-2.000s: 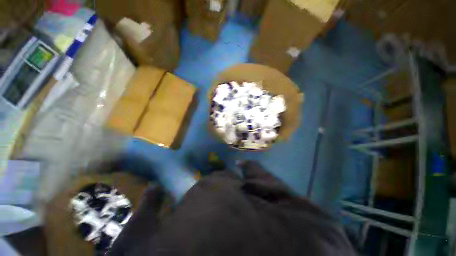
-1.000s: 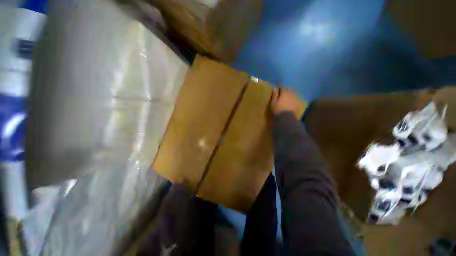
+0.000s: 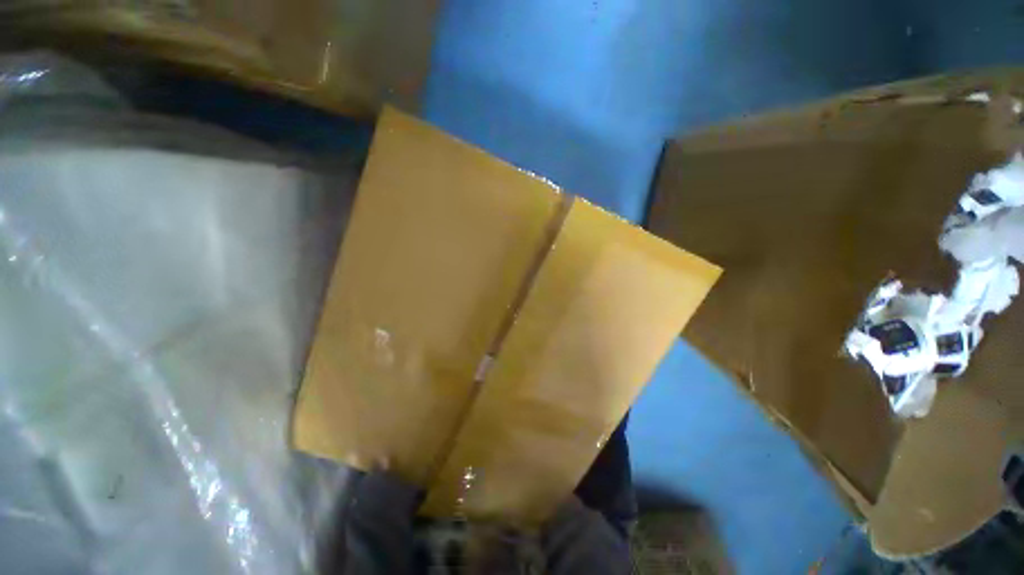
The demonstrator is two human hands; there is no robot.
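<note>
A closed brown carton (image 3: 421, 292) with a dark centre seam fills the middle of the view, its top facing me and turned at an angle. My left hand (image 3: 382, 464) is a small blurred patch at the carton's near left edge; its grip cannot be made out. My right sleeve reaches the near right edge, and the right hand itself is hidden there. Whether the carton rests on the floor or is held up cannot be told.
A film-wrapped load (image 3: 146, 337) stands close along the left. A large open carton (image 3: 797, 258) with white-and-black packed items (image 3: 915, 343) stands at the right. Another brown carton (image 3: 281, 45) is at the upper left. Blue floor (image 3: 730, 432) shows between the cartons.
The closed carton looks larger and turned slightly. My right hand has left its far right side, and the right sleeve is now at the near edge. The open carton appears nearer.
</note>
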